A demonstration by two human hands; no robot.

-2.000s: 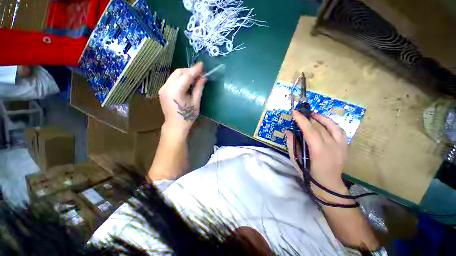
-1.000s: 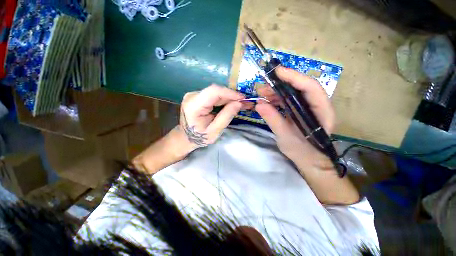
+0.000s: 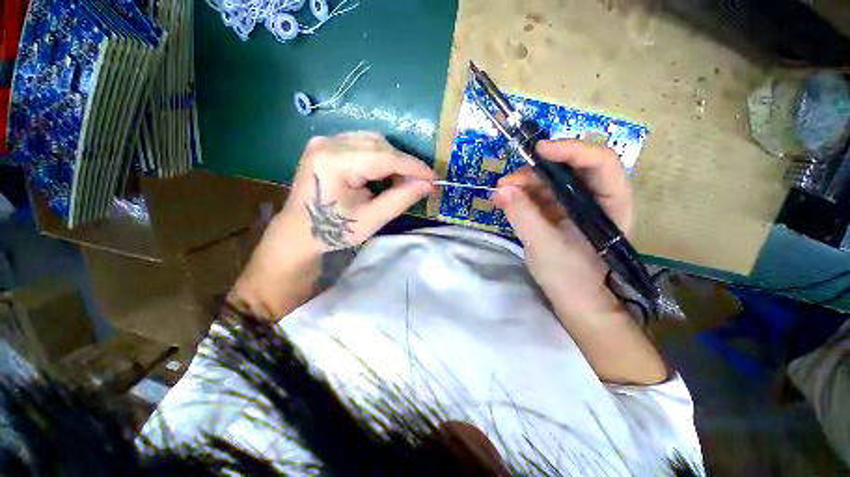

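My left hand [image 3: 349, 191] pinches one end of thin white lead wires [image 3: 468, 187] between thumb and fingertips. My right hand [image 3: 573, 205] pinches the other end of the wires, so they span straight between the hands above the near edge of the blue circuit board [image 3: 596, 130]. My right hand also holds the black soldering iron [image 3: 578, 205], its metal tip pointing up and away over the board's far left corner. No disc shows on the held wires; my left fingers may hide it. The board lies on the tan work board [image 3: 708, 186].
A single disc with two leads [image 3: 303, 102] lies on the green mat [image 3: 391, 56]. A loose pile of discs [image 3: 284, 23] is at its far side. Stacked boards [image 3: 112, 112] stand at left. A glass jar [image 3: 778, 112] is at far right. Cardboard boxes [image 3: 140, 298] are below left.
My left hand has come from near the disc pile to meet my right hand over the board's near edge. Since one second ago the hands have moved apart, stretching the wires between them.
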